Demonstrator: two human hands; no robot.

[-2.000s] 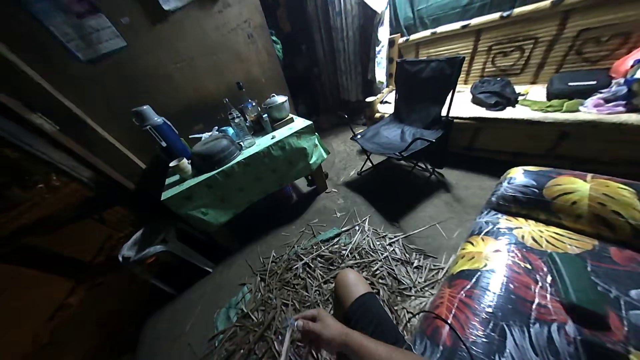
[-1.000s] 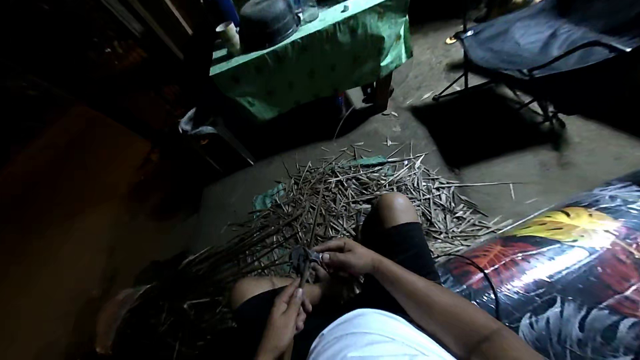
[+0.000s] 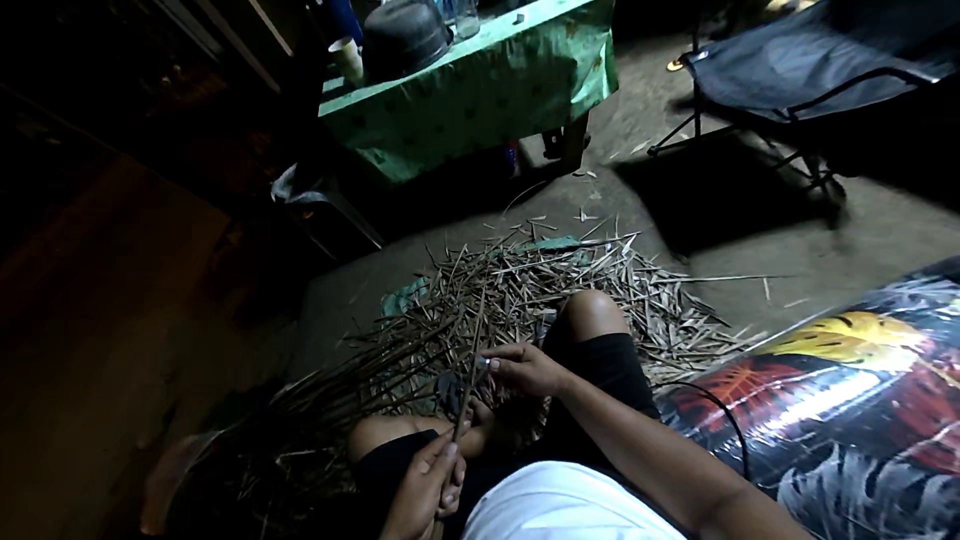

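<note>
My left hand (image 3: 431,480) is closed around the lower part of a thin brown stalk (image 3: 469,390), which slants up and away from me over my lap. My right hand (image 3: 525,369) is beside the stalk's middle, thumb and index finger pinched on a small shiny piece (image 3: 484,363) that I cannot identify. Whether that piece touches the stalk is unclear. Beyond my knees a heap of dry cut stalk pieces (image 3: 525,285) covers the floor, and longer stalks (image 3: 352,375) lie at its left side.
A table with a green cloth (image 3: 480,120) bears a dark pot (image 3: 405,37) and a cup (image 3: 346,60). A black folding chair (image 3: 802,75) stands at the upper right. A plastic-covered cushion with leaf print (image 3: 840,397) is close on my right, with a black cable (image 3: 724,409) beside it.
The view has tilted down since two seconds ago. My left hand, not visible then, now shows on the stalk. Compared with one second ago, my hands are farther apart along it.
</note>
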